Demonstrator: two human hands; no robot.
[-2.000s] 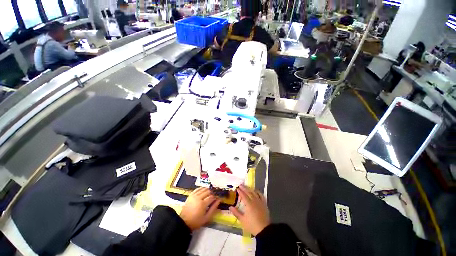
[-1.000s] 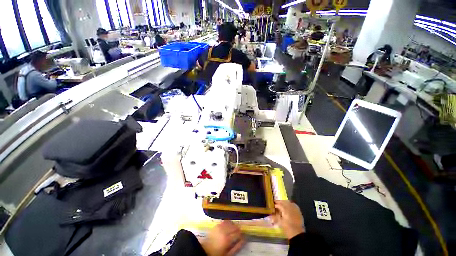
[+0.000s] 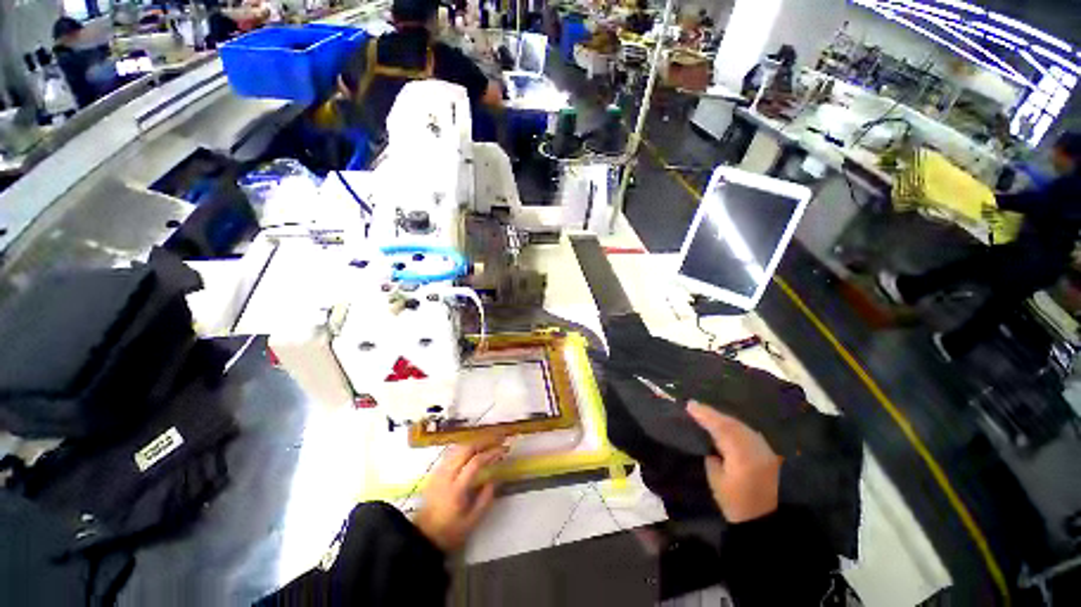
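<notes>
The brown-gold clamp frame [image 3: 567, 385] lies on the yellow-taped template base [image 3: 595, 415], beside and partly under the white sewing machine head [image 3: 397, 356]. A pale surface shows inside the frame. My left hand [image 3: 460, 492] is at the frame's front edge, fingers forward and slightly apart, with nothing seen in it. My right hand [image 3: 741, 462] lies over a black fabric panel [image 3: 664, 427] to the right of the base. The panel is rippled and its white label shows as a thin slanted strip. Whether my right fingers grip the cloth is hidden.
Black pieces with a white label [image 3: 157, 449] and a thick padded black stack [image 3: 89, 344] lie at left. A tilted screen [image 3: 744, 237] stands at back right, a corded item [image 3: 743, 346] below it. A blue bin [image 3: 290, 62] and a person are beyond the machine.
The labelled black panel has left the frame opening. My right hand has moved from the frame to the black panels at right. My left hand is now at the frame's front edge. The view has turned right.
</notes>
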